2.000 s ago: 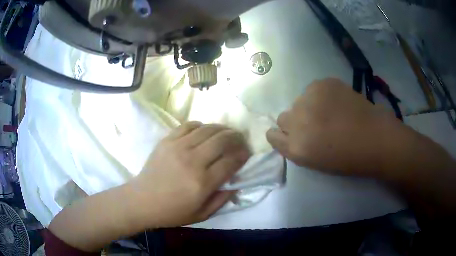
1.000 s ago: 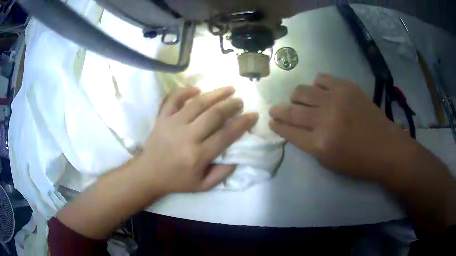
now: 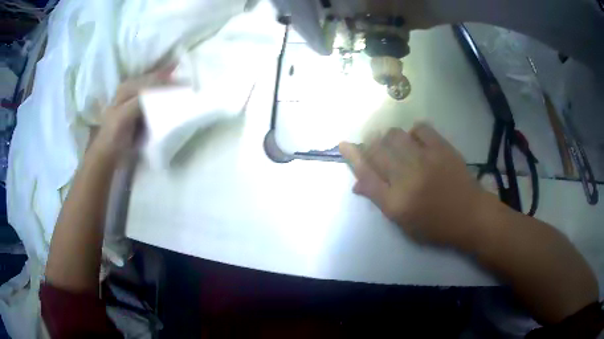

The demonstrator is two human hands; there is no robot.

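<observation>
The white garment [image 3: 79, 73] lies piled along the left side of the table. My left hand [image 3: 126, 116] is blurred and holds a part of this cloth at the left, with a pale flap of it hanging beside the fingers. My right hand [image 3: 414, 179] is over the table below the ribbed knob [image 3: 385, 69], fingers bent and fingertips low on the table surface. I cannot tell whether it pinches anything. The sewing machine head [image 3: 450, 16] is at the top, with the lamp glare on the bed to the left of the knob.
Black fabric shears [image 3: 498, 112] lie right of my right hand. The round metal disc [image 3: 399, 87] is beside the knob. A thin brown stick [image 3: 558, 132] and a slim silver tool [image 3: 581, 159] lie at far right. A dark slot with a round end [image 3: 277, 147] shows in the table [image 3: 285, 225].
My left hand has swung far left with the cloth, away from the needle area, and the bed and its dark slot are uncovered. My right hand is slightly lower. The view has shifted.
</observation>
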